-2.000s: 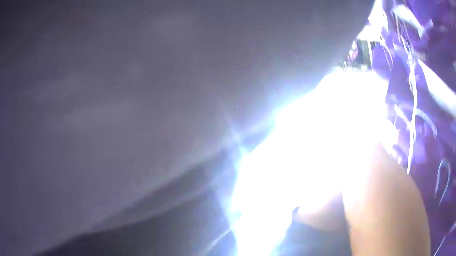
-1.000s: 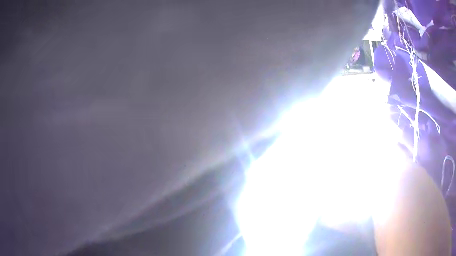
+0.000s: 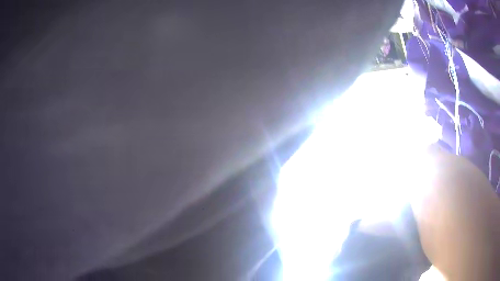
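Note:
A large, blurred dark grey surface [image 3: 137, 121], perhaps fabric close to the lens, covers the left and middle. A blown-out white area [image 3: 362, 148] fills the centre right and hides what lies there. A blurred bare limb part, likely my right hand or arm [image 3: 466, 214], enters at the lower right. Its upper end is lost in the glare, so its fingers and anything held cannot be made out. My left hand cannot be identified in view.
A heap of purple-looking cut fabric pieces [image 3: 438, 93] with pale loose threads lies along the right side. A small pinkish and dark patch [image 3: 386, 48] shows at the upper right, too small to name. A pale patch shows at the bottom right edge.
The bare limb part now sits further right and spreads wider than two seconds ago. The view has shifted slightly. The grey surface and glare remain.

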